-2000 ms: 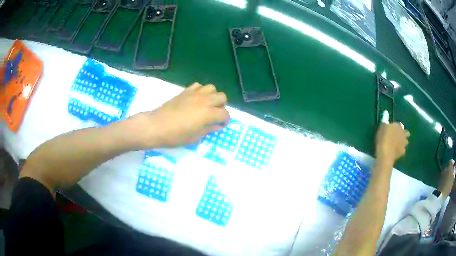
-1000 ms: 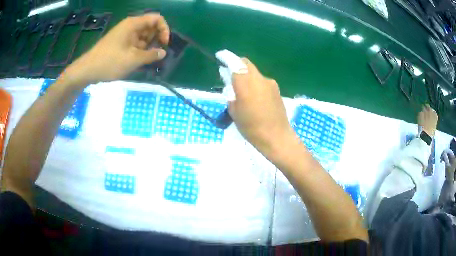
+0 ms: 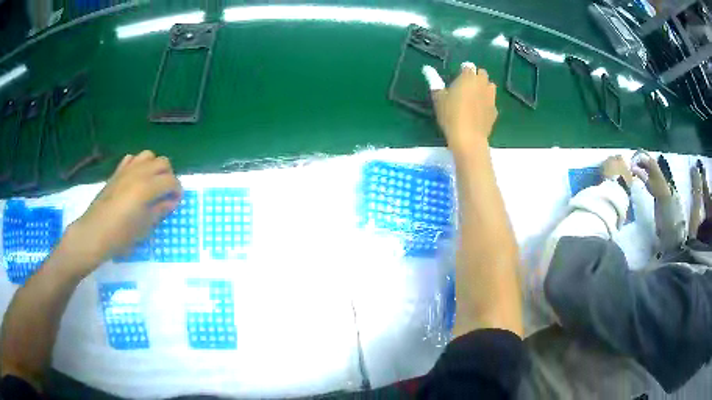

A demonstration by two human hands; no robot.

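My left hand (image 3: 140, 195) is over the left end of a row of dotted blue sheets (image 3: 226, 223), fingers bent together at a sheet; its fingertips are blurred and any small piece there cannot be made out. My right hand (image 3: 468, 109), with white finger cots, reaches over the green belt. Its thumb and fingers straddle the right side of a black phone frame (image 3: 396, 74); whether they grip it is unclear. The frame's camera block points to the far side. Two partly emptied blue sheets (image 3: 211, 316) lie nearer me.
Another phone frame (image 3: 156, 86) lies on the belt (image 3: 297, 86), with more frames at left and right. A thicker blue stack (image 3: 406, 199) on clear plastic lies left of my right forearm. A neighbour's grey sleeve (image 3: 617, 289) and hands are at the right.
The view has shifted right. My hands, together at a dark frame one second ago, are now apart: left at the blue sheets, right at a frame on the belt.
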